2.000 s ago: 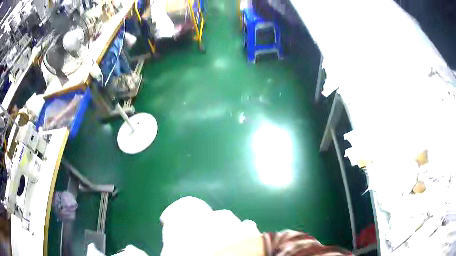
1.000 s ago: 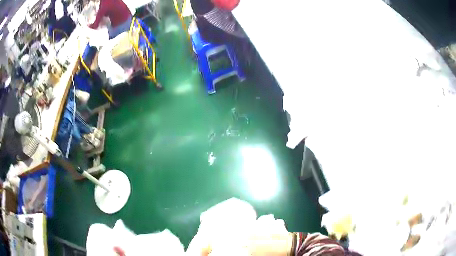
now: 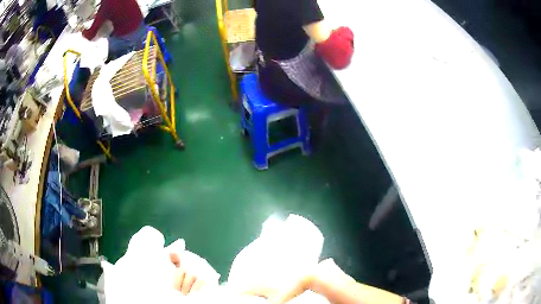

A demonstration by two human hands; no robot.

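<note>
White cloth pieces (image 3: 273, 255) are bunched in front of me at the bottom of the view, overexposed so their folds do not show. My left hand (image 3: 185, 278) shows as a few fingers curled over the left part of the white cloth. My right hand (image 3: 305, 285) is at the lower centre right, against the cloth, its fingers mostly hidden by glare and cloth. The right forearm runs to the bottom edge.
A long white table (image 3: 439, 119) curves along the right, with cloth heaped at its near end. A person in black sits on a blue stool (image 3: 259, 119) beside it. A yellow trolley (image 3: 149, 71) holding white cloth stands ahead left. Sewing tables line the left. The floor is green.
The view has moved forward along the aisle; the stool, trolley and seated person appear nearer. The round white fan base has left the view. The left fingers now show on the cloth.
</note>
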